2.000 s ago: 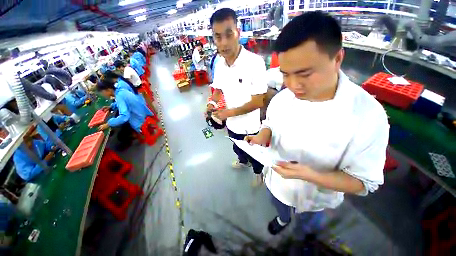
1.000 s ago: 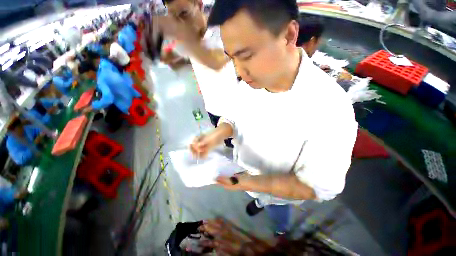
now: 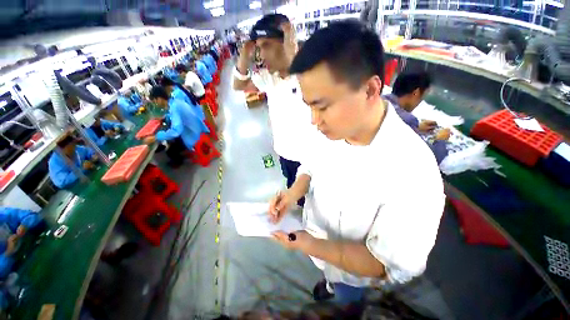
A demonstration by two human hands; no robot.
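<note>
Neither my left hand nor my right hand can be made out; only a dark, brownish blur shows along the bottom edge. Nearest in front of me, a person in a white shirt (image 3: 381,194) looks down at a white paper sheet (image 3: 247,220). One of this person's hands (image 3: 281,206) is over the sheet, seemingly with a thin pen, and the other (image 3: 292,239) supports its lower right edge. Any writing on the sheet is too faint to read. Behind, a second person in white has a black headset or strap (image 3: 269,27) on the forehead, with both hands raised to the head.
At left, seated workers in blue line a green bench (image 3: 81,231) with a red-orange tray (image 3: 126,165). Red stools (image 3: 153,215) stand beside the aisle tape (image 3: 218,215). At right, a seated worker, clear plastic bags (image 3: 472,156) and a red tray (image 3: 515,136) are at another green bench.
The nearer person has lowered the sheet and brought a hand over it. The person behind has raised both hands and now wears the black headset. The black strapped object at the bottom is gone from view.
</note>
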